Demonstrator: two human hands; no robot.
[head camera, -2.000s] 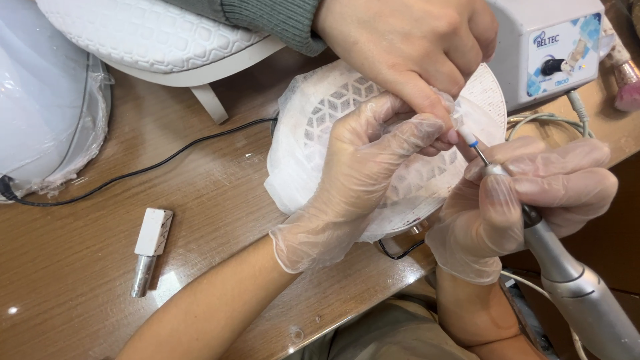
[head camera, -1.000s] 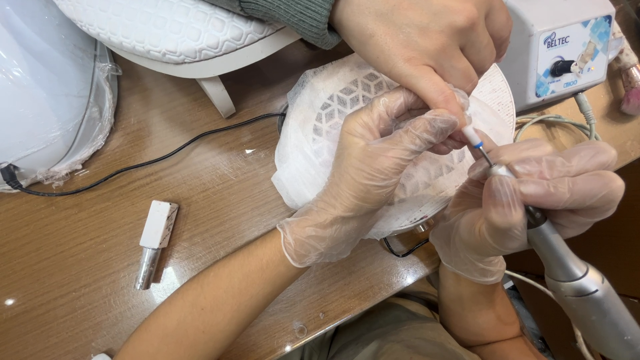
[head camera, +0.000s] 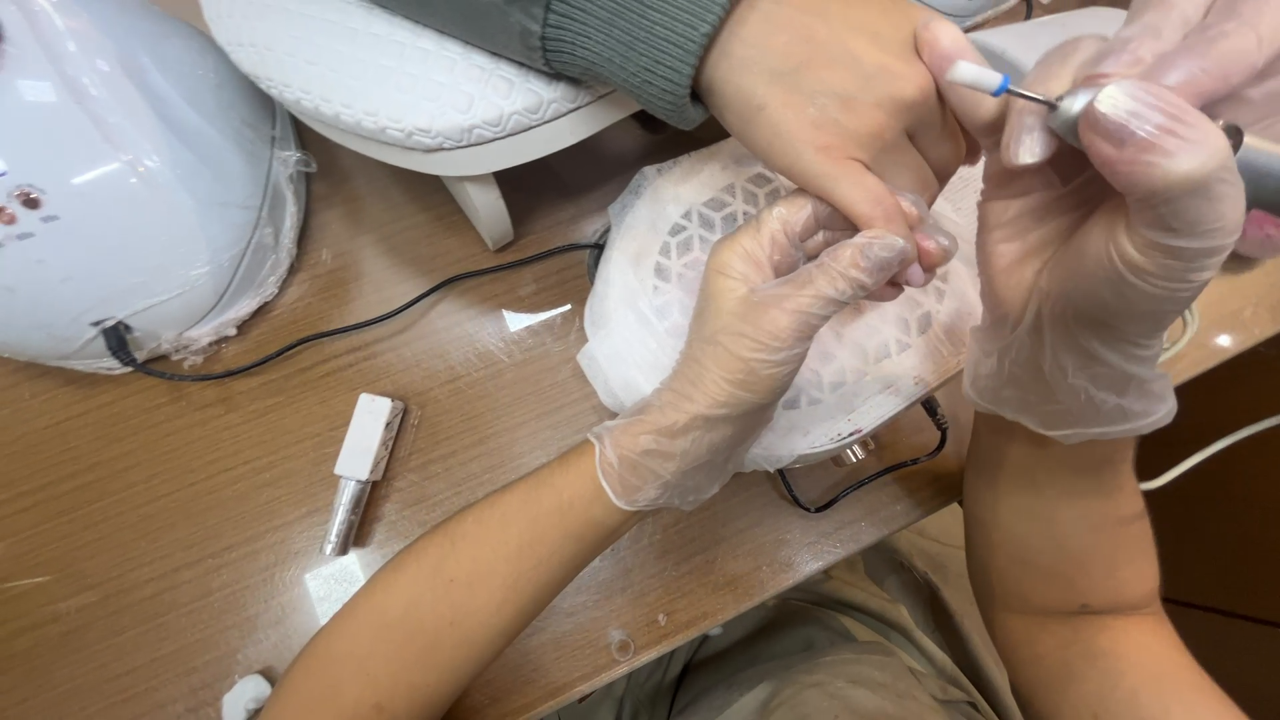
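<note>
My left hand (head camera: 770, 310), in a clear glove, holds a fingertip of another person's hand (head camera: 840, 110) over a nail dust collector (head camera: 720, 215) with a white cover. That person's arm reaches in from the top in a green ribbed sleeve (head camera: 635, 50). At the upper right my right hand (head camera: 1110, 190), gloved too, is closed on an electric nail drill handpiece (head camera: 1075, 115). Its white ceramic bit (head camera: 975, 77) with a blue ring points left, in front of the other person's thumb, so contact cannot be told. Most of the handpiece is hidden behind my fingers.
A nail lamp (head camera: 130, 180) wrapped in plastic stands at the left, with a black cable (head camera: 420, 290) running to the dust collector. Behind is a white quilted armrest (head camera: 400, 80) on legs. A nail polish bottle (head camera: 362, 465) lies on the wooden table (head camera: 180, 480).
My right hand has lifted the drill up and away from the fingertip in my left hand. My left hand still holds the other person's finger.
</note>
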